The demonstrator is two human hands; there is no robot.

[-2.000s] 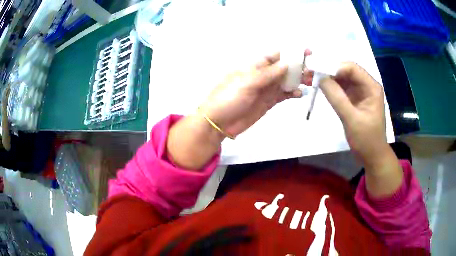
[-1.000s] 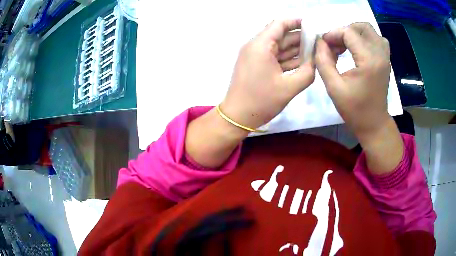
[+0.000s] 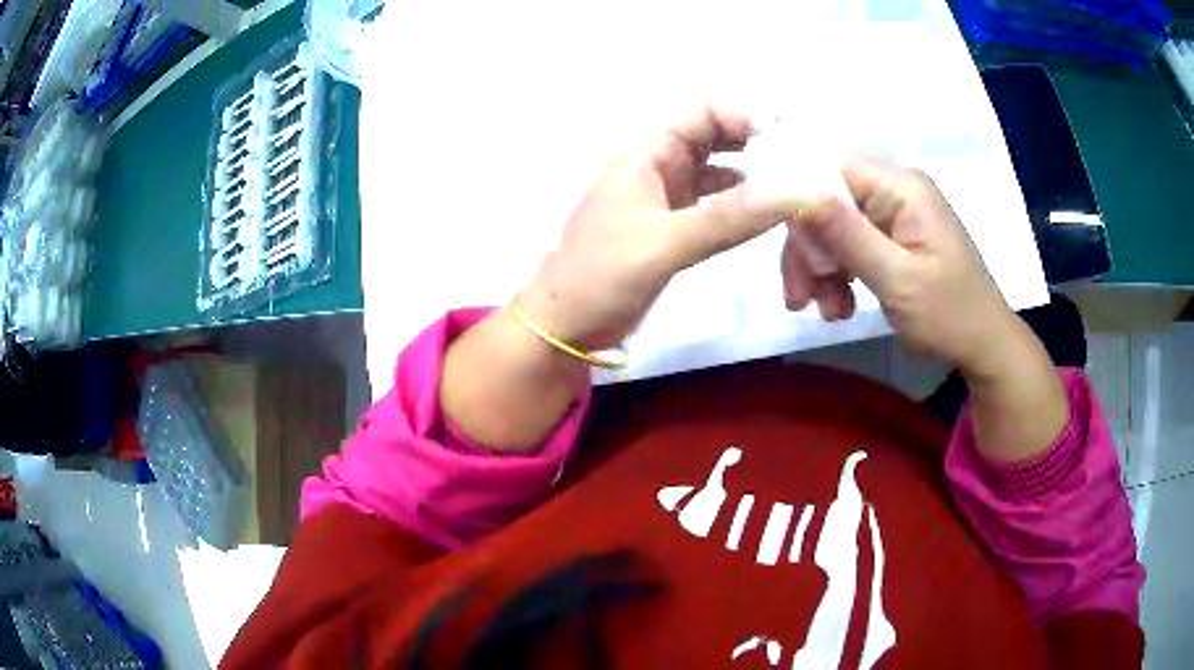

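A white plastic housing (image 3: 792, 168) is held between my two hands above the large white tray (image 3: 524, 79); its outline washes out against the tray. My left hand (image 3: 642, 223) grips its left side with thumb and fingers. My right hand (image 3: 884, 249) is closed at its right side, with the thumb near its lower edge. No shaft part can be made out; the right fingers may hide it.
A clear blister tray with rows of rods (image 3: 269, 177) lies left on the green bench (image 3: 151, 183). Another clear tray (image 3: 55, 223) is at the far left. A black smartphone (image 3: 1048, 170) and blue trays (image 3: 1067, 24) are at right. A cardboard box (image 3: 301, 432) is below the bench.
The shaft part seen in my right fingers earlier is no longer visible. Since the last frame both hands have moved lower in view, and the right hand has turned, its fingers now curled underneath.
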